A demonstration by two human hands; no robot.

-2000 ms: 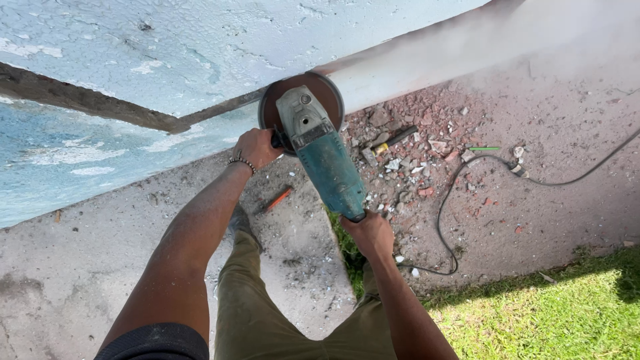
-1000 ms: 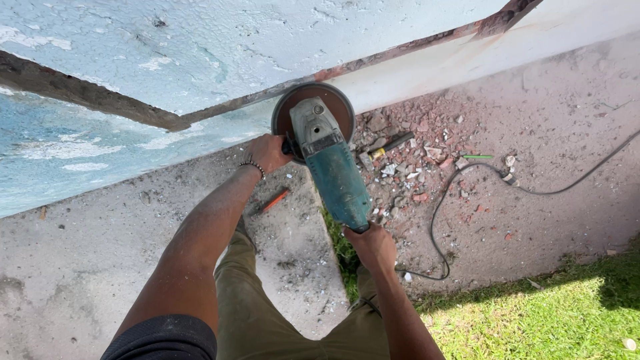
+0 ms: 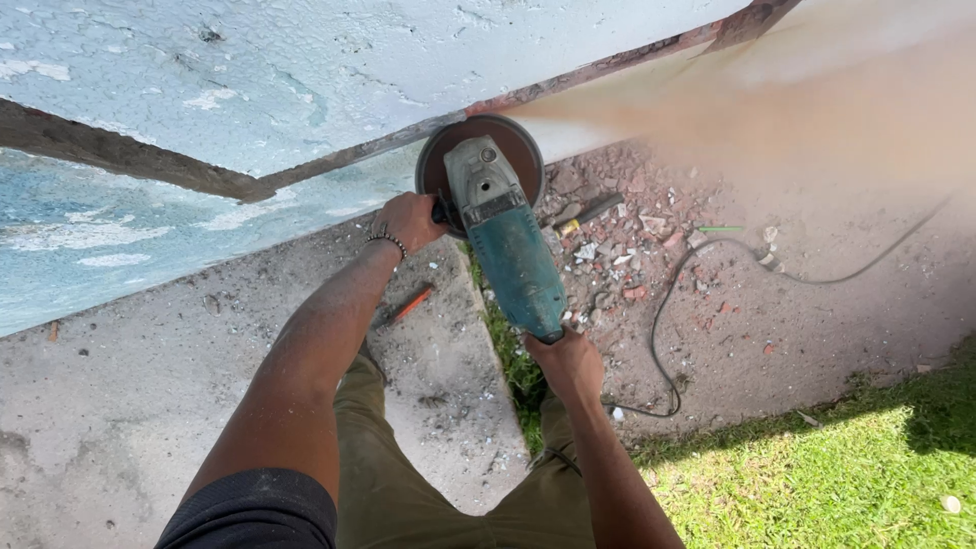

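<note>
A teal angle grinder [image 3: 517, 263] with a large disc [image 3: 499, 152] is held in both my hands. My left hand [image 3: 410, 223], with a beaded bracelet at the wrist, grips the side handle by the disc guard. Around the rear handle is closed my right hand [image 3: 568, 362]. The disc's far edge meets a groove [image 3: 366, 152] in the light blue painted wall [image 3: 305, 61]. Orange-tinted dust streams off to the right from the disc and hides part of the wall and ground.
Broken masonry rubble [image 3: 640, 229] lies right of the grinder, with a dark-handled tool [image 3: 591, 213] among it. A power cord [image 3: 657, 335] curves over the ground. An orange and black tool [image 3: 412, 303] rests on the concrete slab [image 3: 442, 381]. Grass [image 3: 831, 480] borders the lower right.
The dust plume, pale two seconds ago and hardly visible one second ago, is now thick and orange-tinted. Both hands remain on the grinder, which has shifted slightly along the groove.
</note>
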